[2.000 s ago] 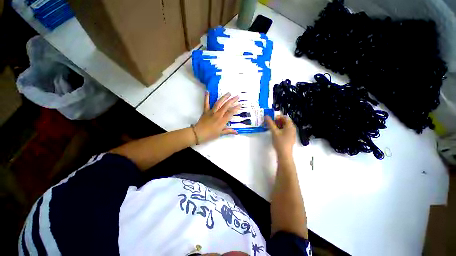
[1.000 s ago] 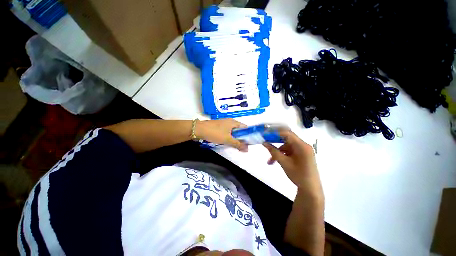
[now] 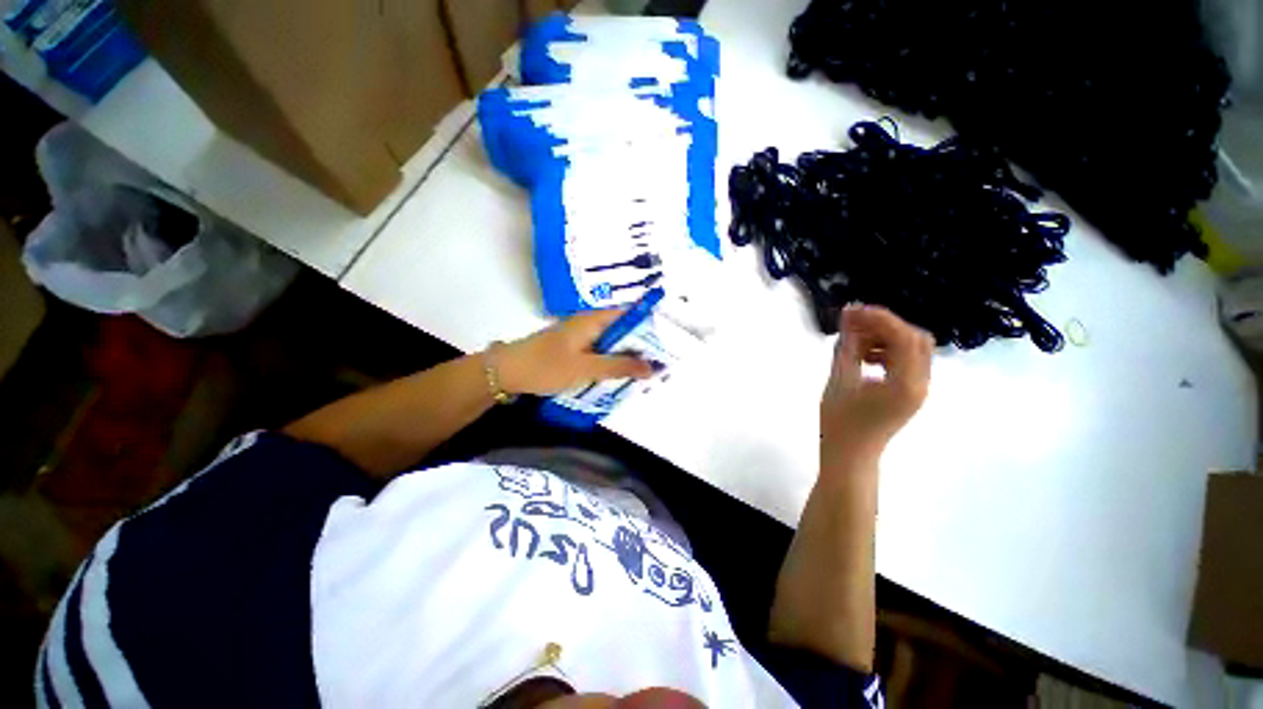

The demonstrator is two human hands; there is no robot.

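My left hand [image 3: 575, 357] holds a blue-and-white retail box [image 3: 604, 391] near the table's front edge, just below a fanned pile of flat retail boxes [image 3: 623, 187]. The held box looks opened, with a blue edge between my thumb and fingers. My right hand [image 3: 881, 363] is at the lower edge of the smaller heap of coiled black cables [image 3: 907, 236], with thumb and fingertips close together. Whether a cable is between those fingertips cannot be told.
A larger black cable heap [image 3: 1053, 111] lies at the back right. Brown cartons [image 3: 298, 90] stand at the back left. A translucent plastic bag [image 3: 139, 263] is below the table at left. A brown cardboard piece [image 3: 1227, 568] is at the right. A pale ring [image 3: 1079, 333] lies near the cables.
My right hand has let go of the held box and moved right and up to the small cable heap. A second earlier both hands held the box, which came off the pile's near end.
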